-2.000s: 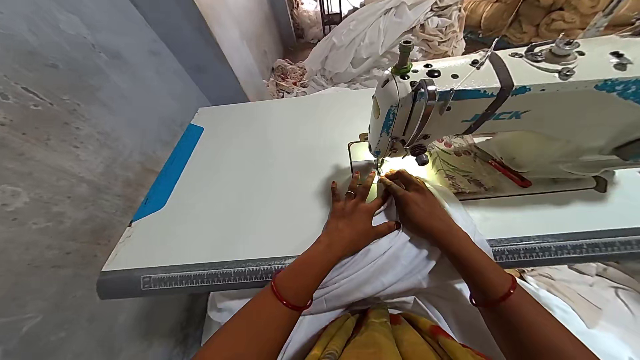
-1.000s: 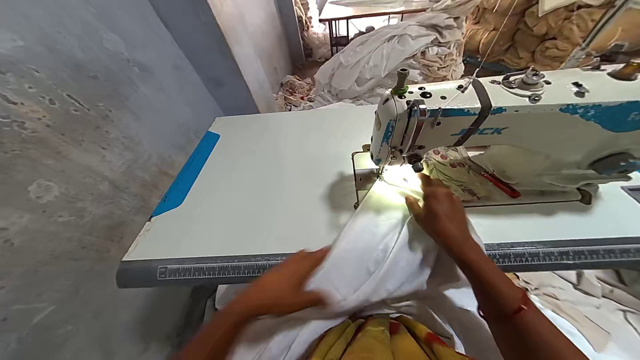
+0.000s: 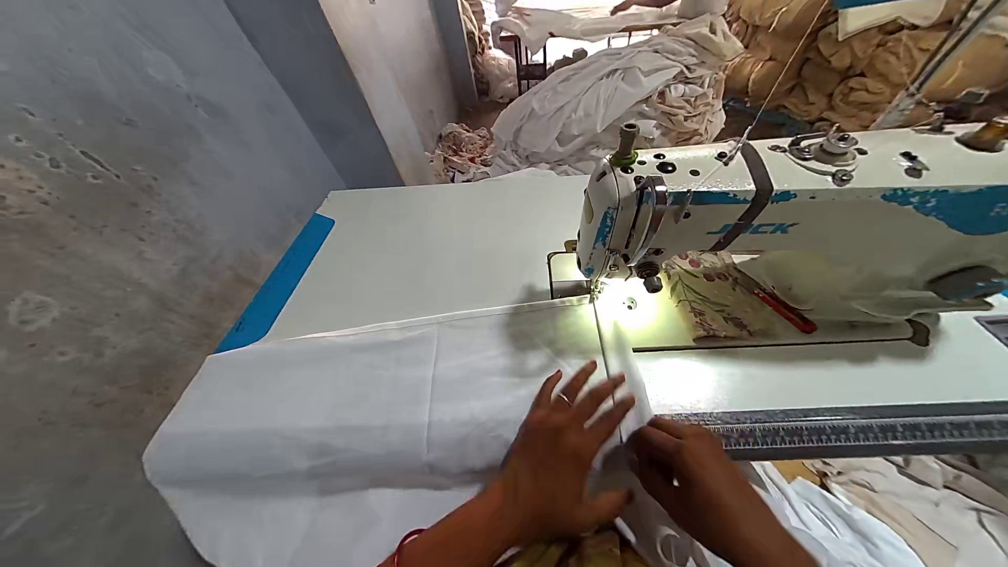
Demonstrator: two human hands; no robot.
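Note:
White fabric [image 3: 346, 409] is spread over the left part of the sewing table, its folded right edge running up to the lit presser foot [image 3: 596, 290] of a Jack sewing machine [image 3: 787, 213]. My left hand [image 3: 559, 449] lies on the cloth with fingers spread, just left of that edge. Close to its right, my right hand [image 3: 681, 472] pinches the folded strip near the table's front edge. The tips of its fingers are partly hidden in the cloth.
Red-handled scissors or snips [image 3: 787, 309] and a floral cloth [image 3: 709, 299] lie under the machine arm. A measuring tape [image 3: 850, 433] runs along the table's front edge. A wall [image 3: 157, 236] stands at the left. Heaped cloth [image 3: 606, 102] lies behind; a person's arm [image 3: 646, 4] shows at the top.
The white fabric has been spread leftward across the table. My right hand has moved from beside the presser foot down to the fabric's edge near the front; my left hand now lies flat on the cloth.

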